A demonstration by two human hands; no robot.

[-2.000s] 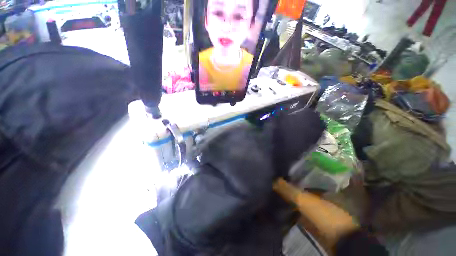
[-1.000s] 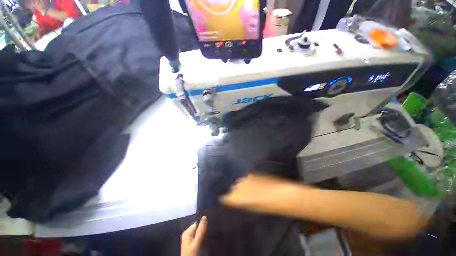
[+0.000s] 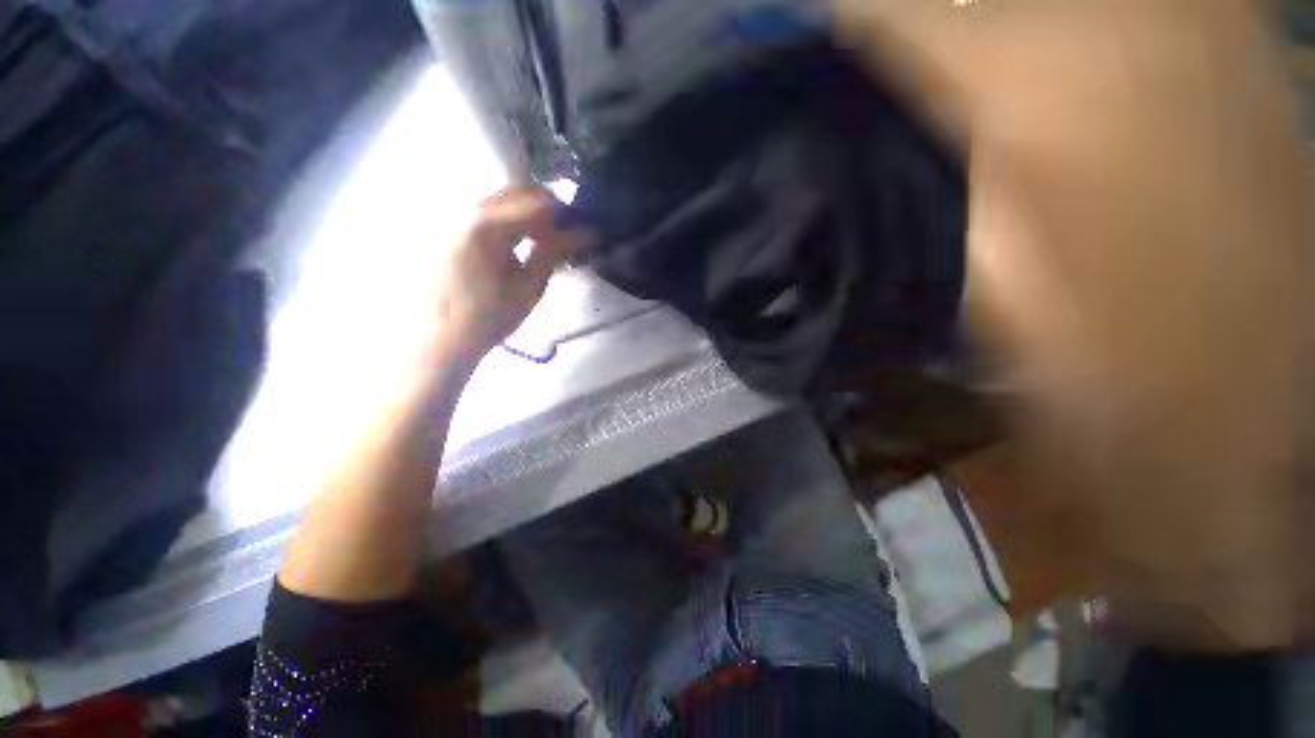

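A dark garment piece (image 3: 779, 216) hangs bunched beside the machine's needle area (image 3: 555, 159) and over the table's front edge. My left hand (image 3: 505, 267) is at the left edge of this cloth, thumb and fingertips pinched on it close to the needle area. The presser foot and needle are not clear. My right forearm is very large and blurred at the right, close to the camera; its hand is blurred or cut off at the top edge, so its grip cannot be told.
A large dark garment pile (image 3: 116, 317) covers the left of the brightly lit machine bed (image 3: 346, 303). A thin dark thread (image 3: 534, 352) lies on the bed. The table's front edge carries a ruler (image 3: 620, 411). Blue jeans (image 3: 663, 577) show below it.
The view has tipped down; the phone and most of the machine head have left it. My left hand has moved from the table edge up to the needle area. My right arm is much nearer the camera.
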